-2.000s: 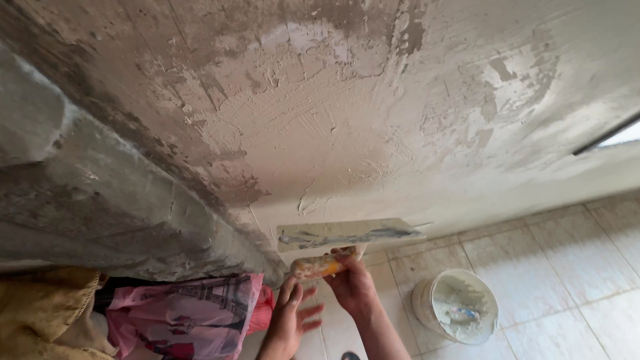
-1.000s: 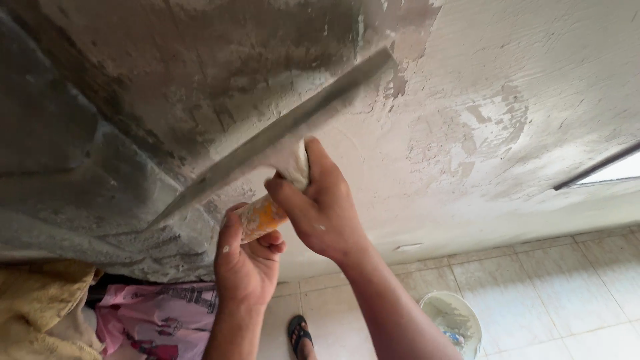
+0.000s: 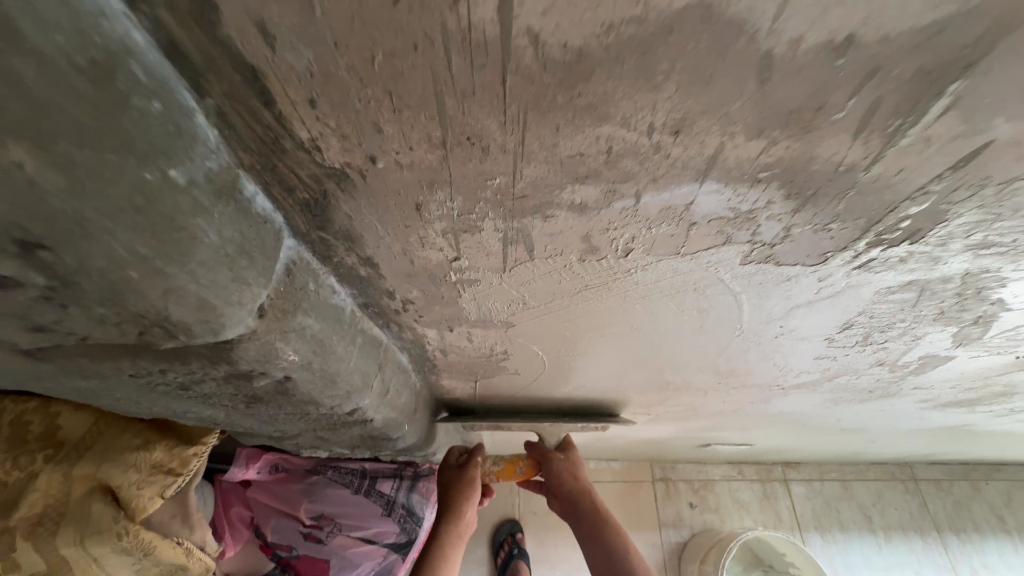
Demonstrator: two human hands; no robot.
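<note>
A wide steel plastering trowel [image 3: 536,422] lies edge-on against the lower part of the plastered wall [image 3: 624,320], close to the corner at the left. Both of my hands grip its orange, plaster-smeared handle [image 3: 512,468]. My left hand [image 3: 462,480] closes on the handle's left end, while my right hand [image 3: 562,476] holds the right end by the pale bracket. Smooth wet plaster covers the wall above the blade; higher up the surface is rougher and browner.
Grey, rough masonry [image 3: 344,344] juts out along the left. Below it are gold patterned fabric [image 3: 72,480] and a pink printed plastic bag [image 3: 344,504]. A white bucket [image 3: 752,552] with pale compound stands on the tiled floor [image 3: 848,504]. A sandalled foot [image 3: 510,548] shows at the bottom.
The trowel, raised and slanting across the wall a second ago, is now level and low on the wall. Both hands have moved down with it. Two seconds ago my left hand's fingers were spread.
</note>
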